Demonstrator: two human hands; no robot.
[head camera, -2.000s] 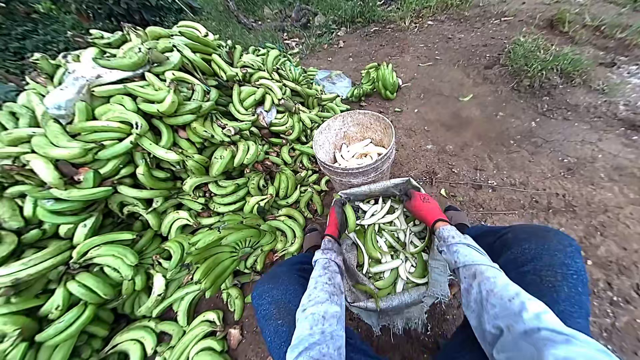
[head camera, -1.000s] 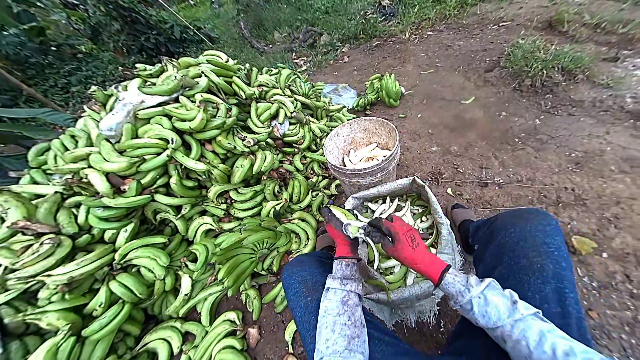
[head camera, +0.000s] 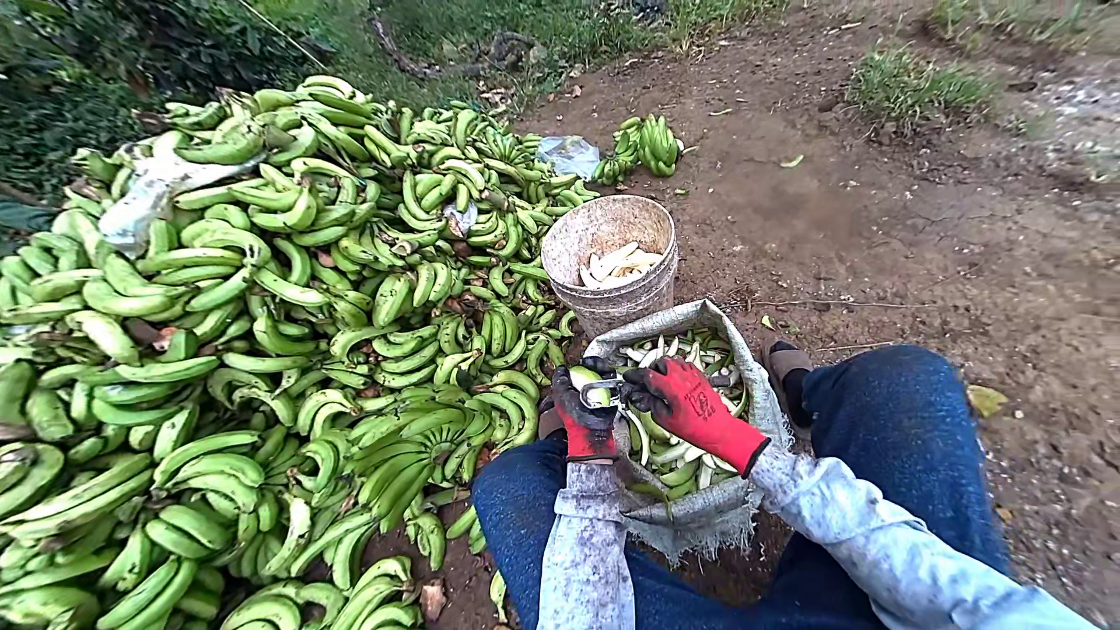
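Note:
My left hand (head camera: 584, 416), in a red and black glove, grips a partly peeled green plantain (head camera: 584, 378) over the left rim of a woven sack. My right hand (head camera: 691, 407), gloved alike, holds a metal peeler (head camera: 600, 394) whose head lies against the fruit. Below both hands the open woven sack (head camera: 754, 367) holds green peels (head camera: 687, 468) and pale strips. Just beyond it stands a dirty plastic bucket (head camera: 612, 306) with peeled pale plantains (head camera: 618, 265) inside.
A large heap of green plantains (head camera: 289, 289) fills the left side, with plastic bags (head camera: 153, 197) on it. One more bunch (head camera: 656, 147) lies behind the bucket. Bare soil (head camera: 875, 236) extends to the right, with a grass tuft (head camera: 914, 92). My knees flank the sack.
Two seconds ago both hands were at the sack's sides. They have since come together above it, with a plantain in the left hand and the peeler in the right.

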